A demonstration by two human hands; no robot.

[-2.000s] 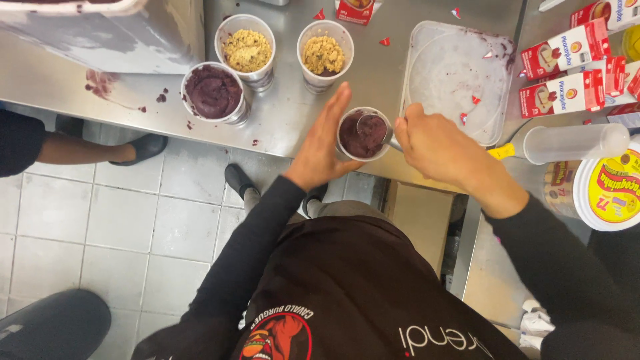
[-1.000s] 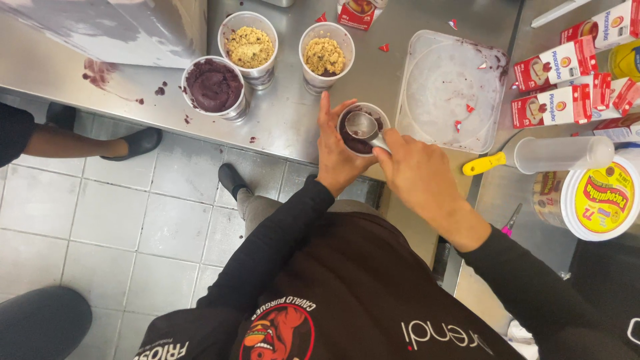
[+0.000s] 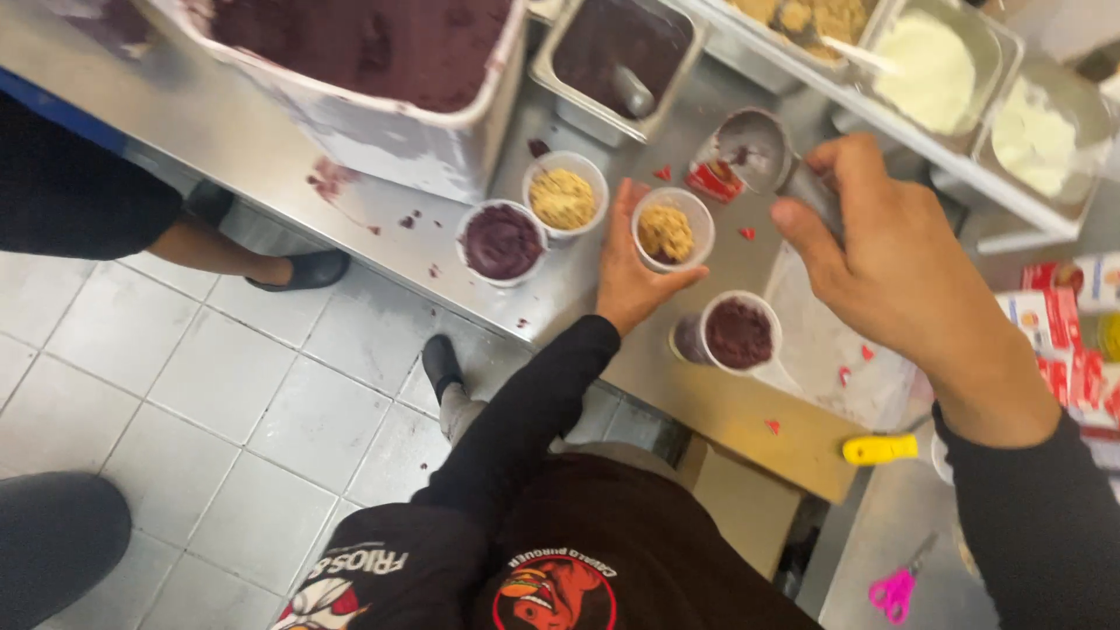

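My left hand (image 3: pixel 634 271) is wrapped around a clear plastic cup with a crumbly tan topping (image 3: pixel 667 231). In my right hand (image 3: pixel 892 254), held above the counter, is a metal scoop (image 3: pixel 759 150) with purple residue in its bowl. Just below my left hand stands a cup filled with dark purple frozen cream (image 3: pixel 739 332). Two more cups touch or nearly touch to the left: one with tan topping (image 3: pixel 563 199), one with smooth purple cream (image 3: pixel 501 243).
A large white tub of purple cream (image 3: pixel 367 96) stands upper left beside a steel pan of dark sauce (image 3: pixel 621 61). Steel pans of white powder (image 3: pixel 926 70) line a raised rack. Pink scissors (image 3: pixel 899 588), a yellow handle (image 3: pixel 879 450) and cartons (image 3: pixel 1050 324) lie right. A co-worker's leg (image 3: pixel 219 254) is at left.
The purple cup that my left hand held now stands on the counter. My left hand has moved to a topped cup, and my right hand has lifted the scoop away. The view has shifted.
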